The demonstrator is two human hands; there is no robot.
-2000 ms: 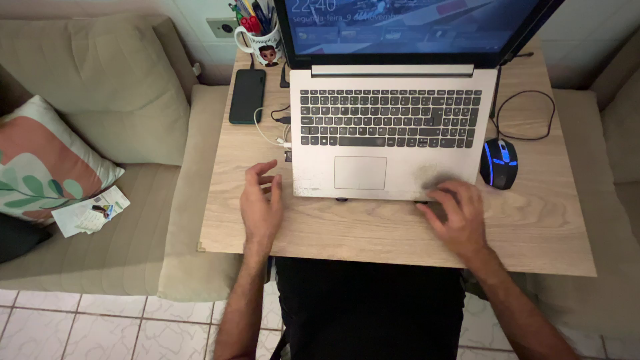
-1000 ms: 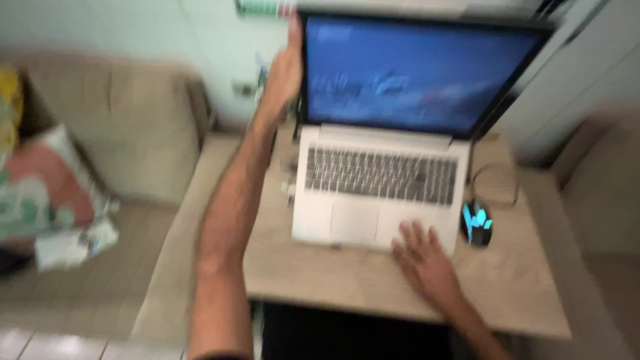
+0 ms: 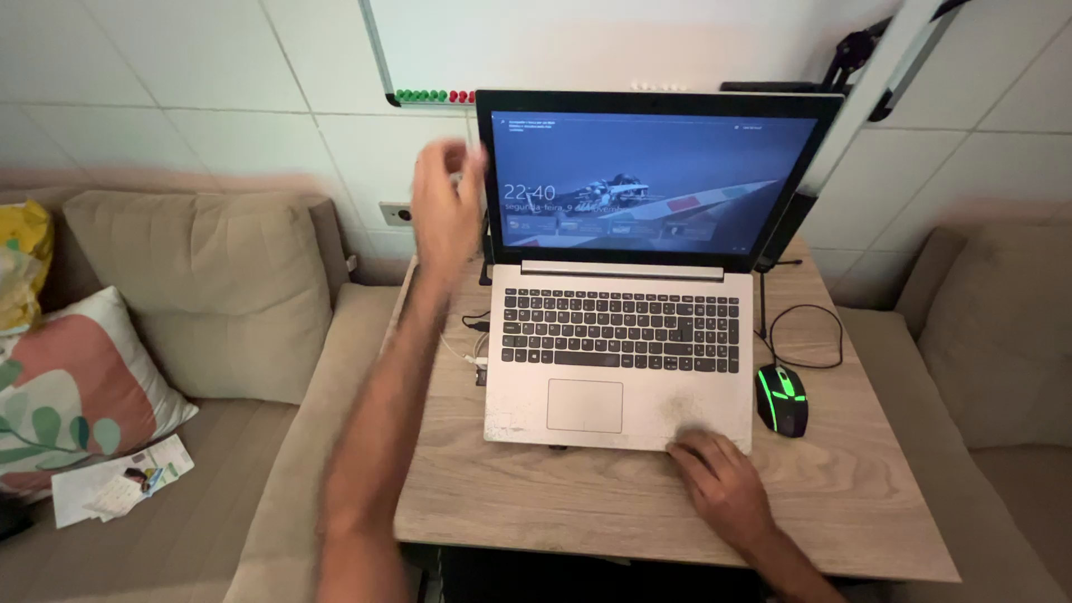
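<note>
A silver laptop stands unfolded on a wood-grain table, its screen lit with a blue lock screen. My left hand is raised beside the screen's left edge, slightly blurred; whether the fingertips touch the frame I cannot tell. It hides the mug area behind it. My right hand rests at the laptop's front edge, right of the touchpad, with fingers curled and thumb near the edge. Nothing shows in either hand. A black wired mouse with green lights lies right of the laptop.
Cables lie along the laptop's left side, and the mouse cable loops at the right. A whiteboard and a wall outlet are behind. Left, a sofa holds a patterned cushion and papers.
My left hand has gone from the table, left of the laptop, up to the screen's side. The screen leans back less than two seconds ago. The view has tilted up.
</note>
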